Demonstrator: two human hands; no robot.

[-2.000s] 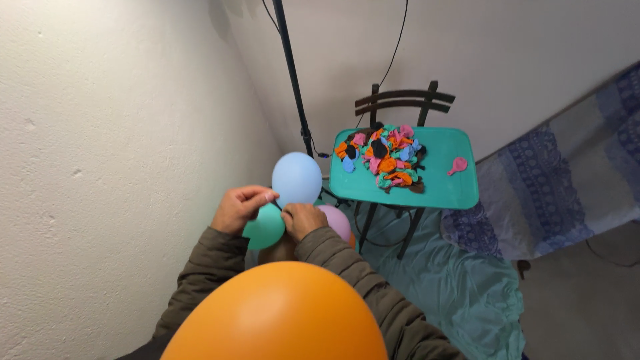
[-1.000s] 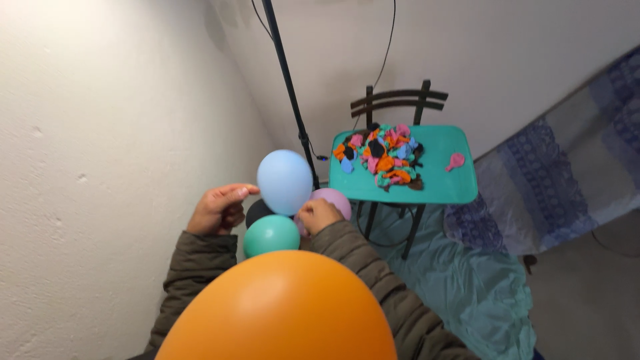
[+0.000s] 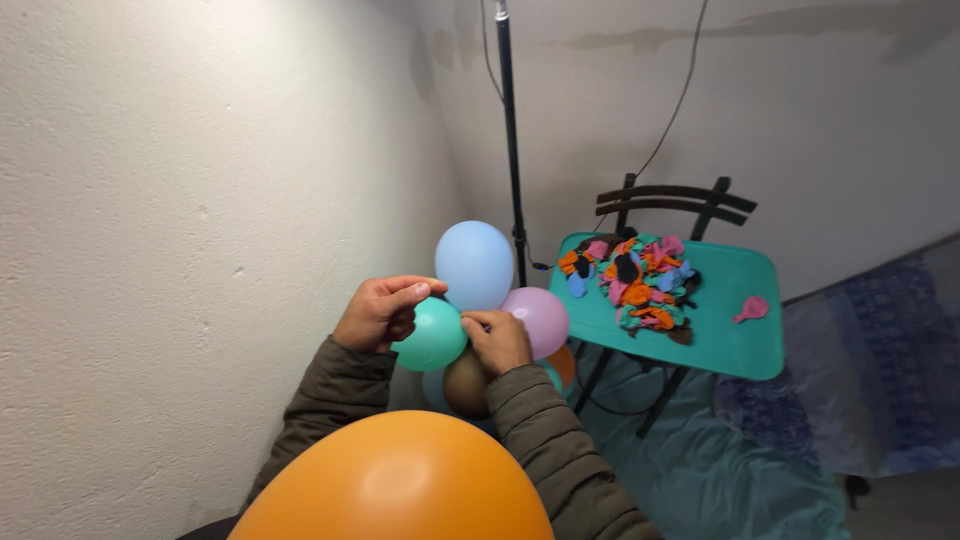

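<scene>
Several inflated balloons form a cluster in front of me: a light blue balloon (image 3: 474,264) on top, a mint green balloon (image 3: 431,336) at left, a pink balloon (image 3: 538,322) at right and a brown balloon (image 3: 466,384) below. My left hand (image 3: 386,311) is beside the green and blue balloons, thumb and forefinger pinched together; whether something thin is between them is unclear. My right hand (image 3: 499,339) has its fingers at the middle of the cluster, where the balloons meet; what they grip is hidden. A large orange balloon (image 3: 397,480) fills the near foreground between my forearms.
A green tray table (image 3: 720,349) at right bears a heap of uninflated balloons (image 3: 637,281) and a lone pink one (image 3: 751,308). Behind stand a dark chair (image 3: 675,196) and a black pole (image 3: 511,135). A rough wall (image 3: 150,225) is at left; teal cloth (image 3: 720,465) lies below.
The cluster has shifted and turned: the green balloon, below the blue one a second ago, is now at its lower left, and the brown balloon shows below. My right hand has moved in between the balloons.
</scene>
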